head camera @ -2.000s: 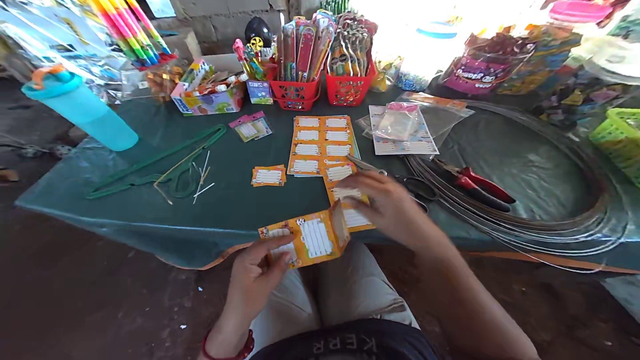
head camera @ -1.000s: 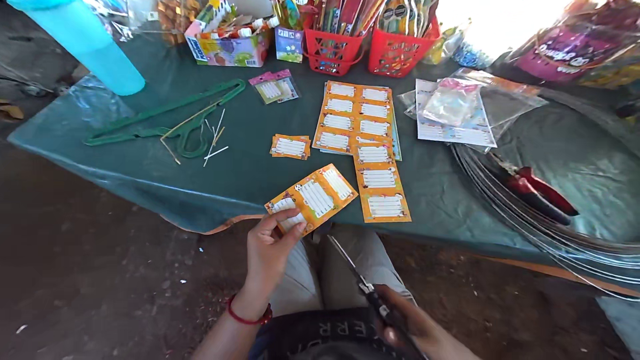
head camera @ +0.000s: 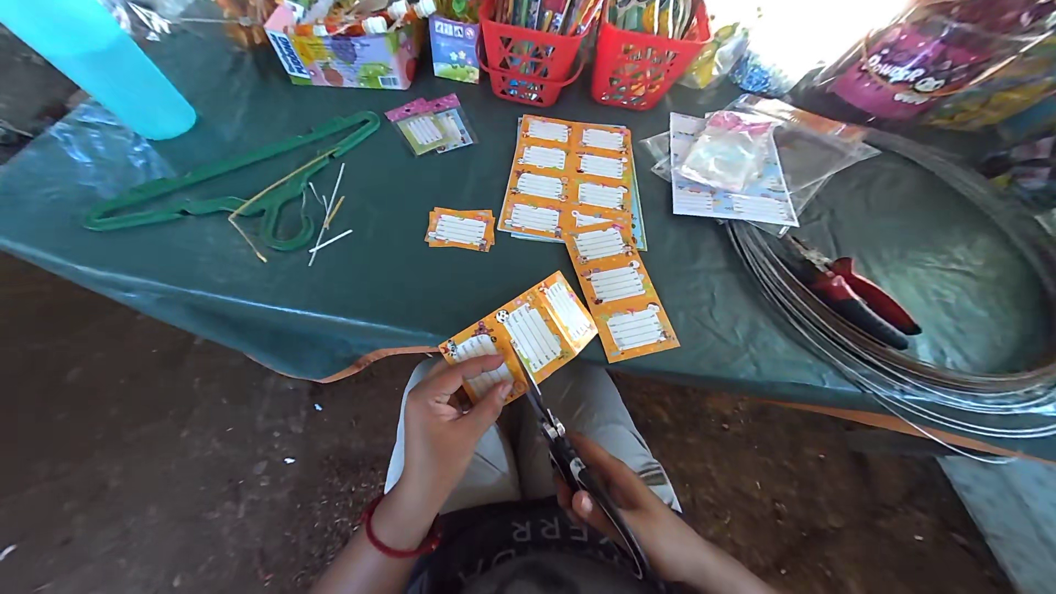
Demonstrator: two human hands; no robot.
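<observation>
Between its thumb and fingers my left hand [head camera: 458, 408] pinches an orange strip of printed labels [head camera: 535, 337], held above my lap at the table's edge. My right hand [head camera: 610, 491] grips black-handled scissors [head camera: 569, 454], whose blades meet the strip's lower edge between two labels. Another orange label strip [head camera: 619, 285] lies on the table to the right, overlapping a stack of orange label sheets [head camera: 569, 177]. A small pile of cut labels [head camera: 460, 229] rests left of the stack. Two small packets with pink tops [head camera: 433, 125] lie behind the pile.
A green plastic hanger [head camera: 239, 186] and thin sticks [head camera: 330, 216] are at left, near a turquoise bottle [head camera: 124, 74]. Red baskets [head camera: 528, 62] and a colourful box [head camera: 355, 59] stand at the back. Clear plastic bags [head camera: 730, 157], red-handled pliers [head camera: 862, 301] and coiled wire [head camera: 792, 330] occupy the right.
My right hand has left the table area and now holds scissors, which have moved up to the label strip since a second ago. The view has shifted closer to the table.
</observation>
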